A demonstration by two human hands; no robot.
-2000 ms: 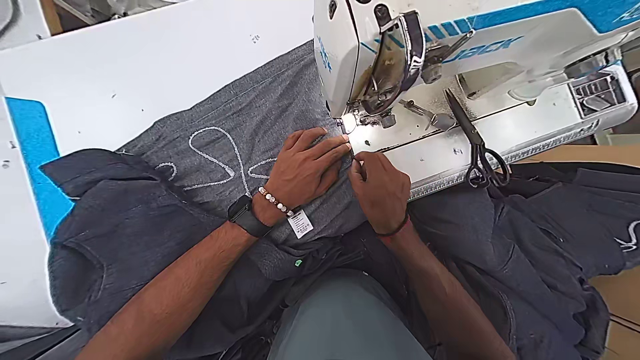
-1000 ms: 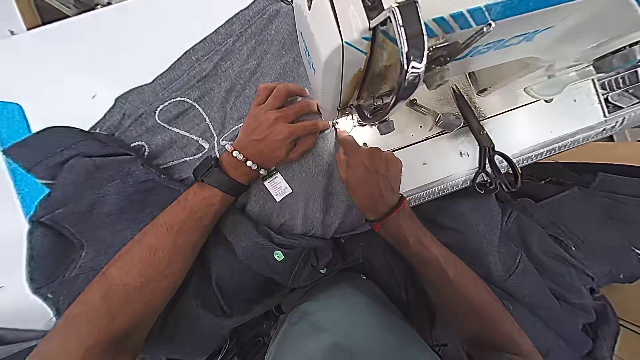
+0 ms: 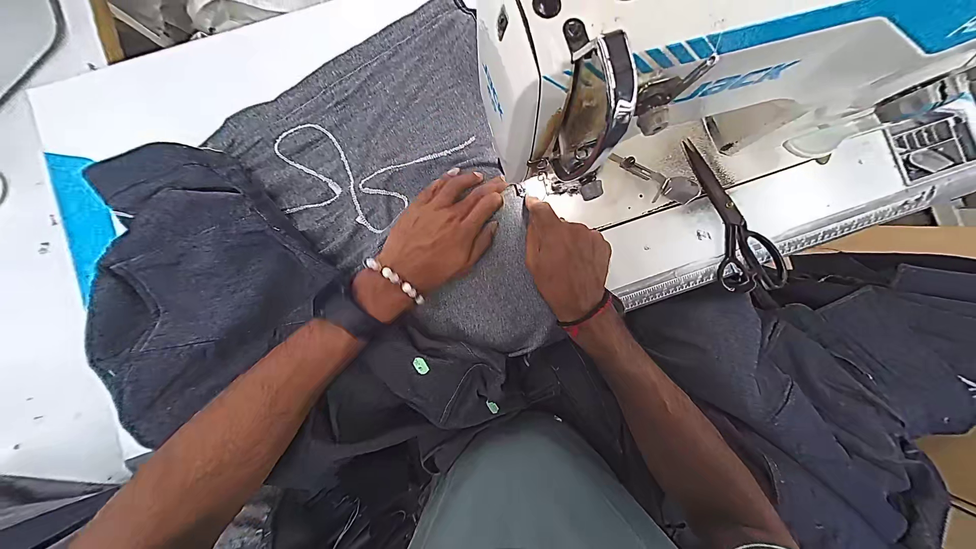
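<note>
A dark grey garment with a white looped line (image 3: 352, 183) lies under the head of a Jack sewing machine (image 3: 526, 84). My left hand (image 3: 438, 232) rests on the cloth, palm down, its fingertips just left of the lit presser foot (image 3: 518, 189). To the right of the foot, my right hand (image 3: 566, 259) has its fingers curled, with the index fingertip at the cloth's edge; whether it pinches the cloth is hidden. The needle is too small to make out.
Black-handled scissors (image 3: 736, 229) lie across the machine bed's front edge, near a printed ruler strip (image 3: 854, 221). More dark garments (image 3: 793, 381) are heaped at the right and over my lap. A cardboard surface (image 3: 900, 239) shows behind them. The white table (image 3: 69, 343) extends left.
The white label that showed by my left wrist in both earlier frames is out of sight. More of the white looped line shows beside my left hand than one second ago. Both hands remain near the presser foot.
</note>
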